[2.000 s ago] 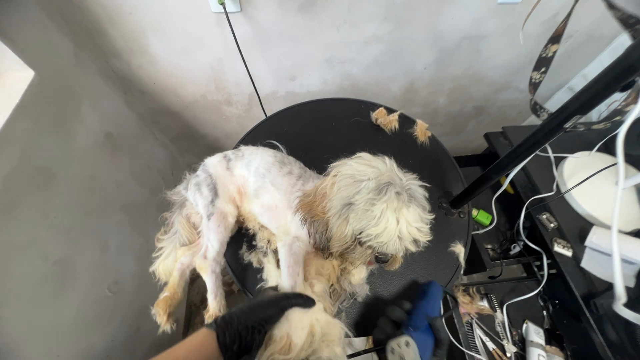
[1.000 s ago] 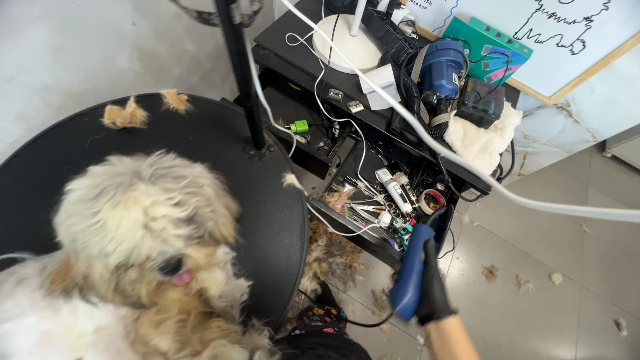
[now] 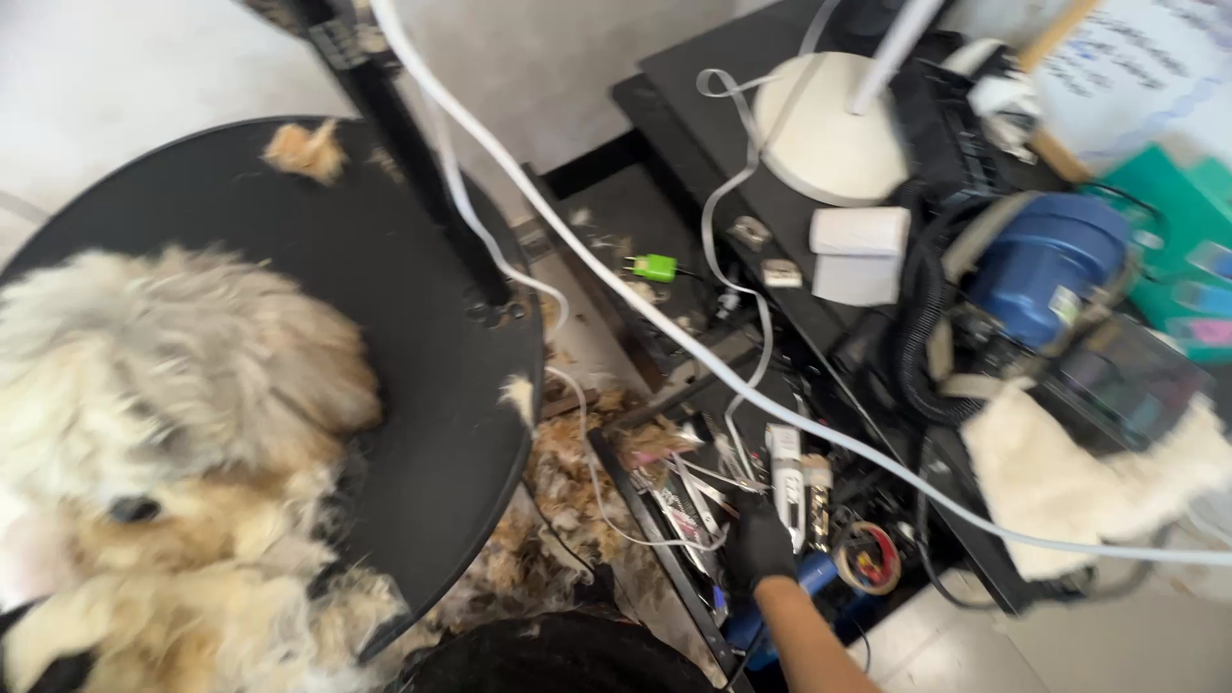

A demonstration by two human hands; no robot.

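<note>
A shaggy cream and tan dog is on the round black grooming table at the left. My left hand, in a black glove, shows only partly at the lower left edge against the dog's fur; its grip is hidden. Over the open drawer, my right hand, also black-gloved, reaches down among the tools, beside a white hair clipper. Its fingers are blurred, so whether they hold anything is unclear. A blue tool lies by my right wrist.
White cables cross the view above the drawer. A black post rises at the table's rim. On the black cabinet stand a white lamp base, a blue dryer and a cream cloth. Loose fur covers the floor between table and drawer.
My right hand has moved from beside the drawer, where it held a blue tool, into the drawer among the tools. The view has swung right since the first frame.
</note>
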